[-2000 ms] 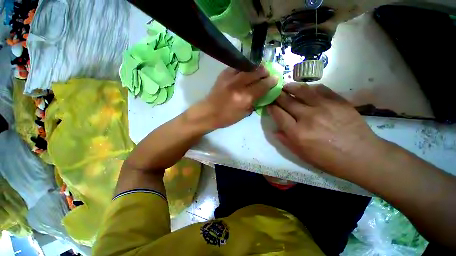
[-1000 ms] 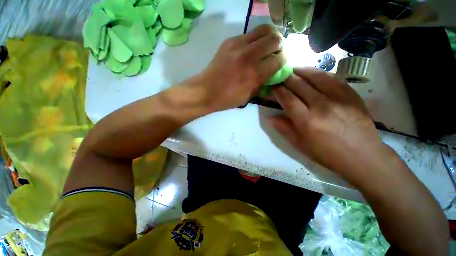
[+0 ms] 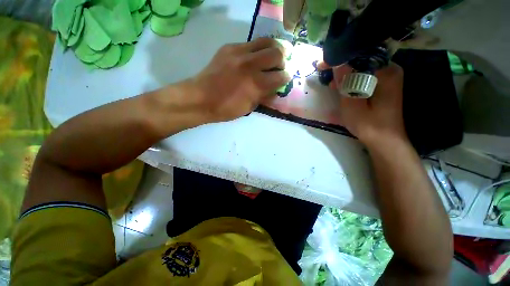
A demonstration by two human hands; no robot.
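My left hand (image 3: 243,81) lies on the machine bed left of the bright needle area, its fingers closed on a small green fabric piece (image 3: 284,86), of which only a sliver shows. My right hand (image 3: 372,100) is right of the needle area, partly hidden behind the pale ridged knob (image 3: 358,85) and the dark machine part; what its fingers do cannot be seen clearly. The pink machine bed (image 3: 313,106) shows between the hands. The lamp glare hides the needle. A pile of green cut pieces (image 3: 106,31) lies on the white table at the upper left.
The sewing machine head (image 3: 386,25) hangs over the upper right. A black block (image 3: 428,100) stands right of my right hand. Metal tools (image 3: 447,187) lie at the table's right. A yellow sack (image 3: 19,106) is at far left. A clear bag of green pieces (image 3: 346,246) is below the table.
My right hand has left the green piece and moved right, behind the knob. My left hand stays at the piece, left of the needle area. The view has shifted right.
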